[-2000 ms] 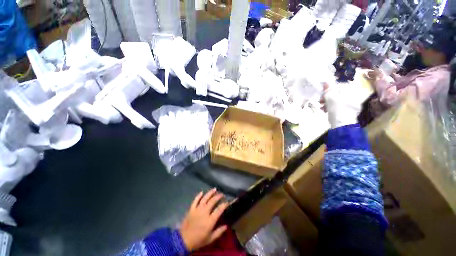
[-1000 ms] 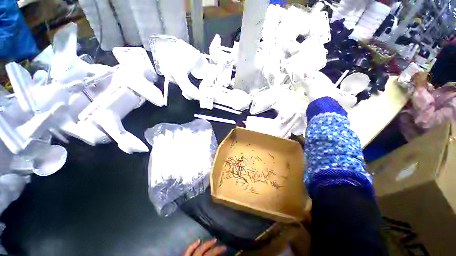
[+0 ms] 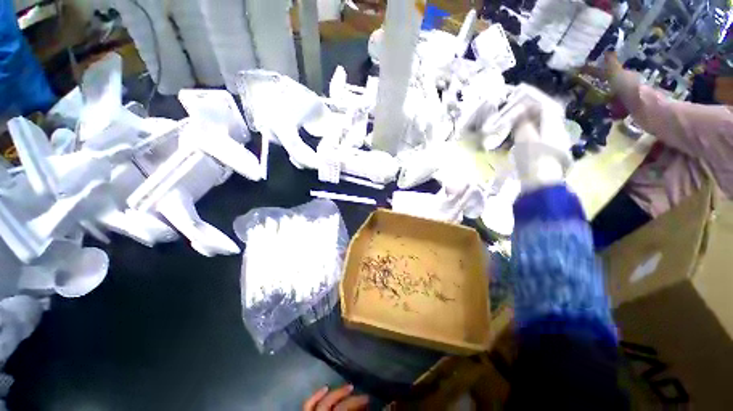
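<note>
My right hand, in a white glove, reaches over the pile of white camera housings at the back right. It overlaps white parts there, and glare hides whether its fingers hold one. Only the fingertips of my left hand show, at the bottom edge near the bench edge. A clear antenna bag packed with white sticks lies on the bench, black leads trailing from its lower right. Right of it is a shallow brown parts box with scattered tiny dark screws.
More white housings are heaped at the left and back. A white post stands behind the bag. A large brown carton is at the right, below a person's pink sleeve. A loose white stick lies behind the box.
The view has shifted, so the bag and box sit lower and larger. My gloved hand, hidden a second ago, shows again over the housings. The person's pink sleeve now extends toward the back.
</note>
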